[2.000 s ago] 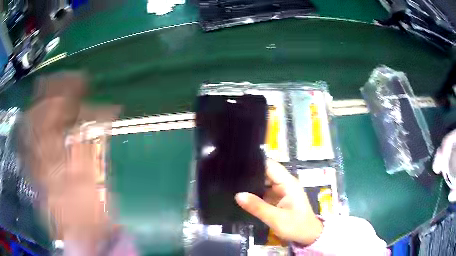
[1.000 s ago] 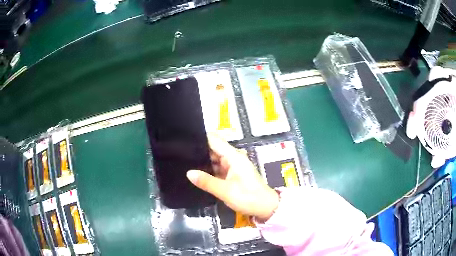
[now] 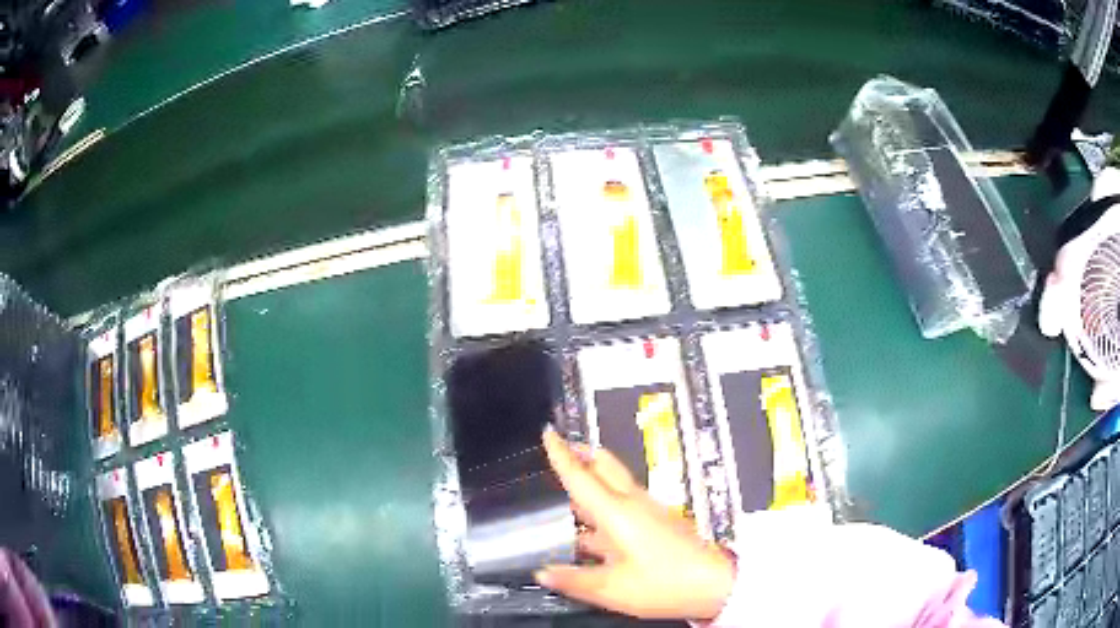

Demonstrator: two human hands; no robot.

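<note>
My right hand [image 3: 645,534] holds a phone screen [image 3: 510,454] by its right edge, glossy black face up. The screen lies over the lower left pocket of a clear six-pocket tray [image 3: 555,264]. I cannot tell if it rests fully in the pocket. The other pockets hold screens with their backs up, with orange flex cables and red marks, such as the upper middle screen [image 3: 590,233]. My right fingers and sleeve cover part of the lower row. My left hand is out of view; only a bit of purplish sleeve [image 3: 19,595] shows at the lower left edge.
Another tray of screens [image 3: 178,436] lies at left, beside clear ridged plastic [image 3: 37,405]. A long clear wrapped pack [image 3: 940,209] lies at right, with a pink-white fan [image 3: 1093,288] and a dark gridded tray [image 3: 1075,540] beyond. A pale strip [image 3: 326,258] edges the belt.
My right hand has brought the black screen down from over the upper left pocket to the lower left one, uncovering a white-backed screen above. My blurred left hand has left the view.
</note>
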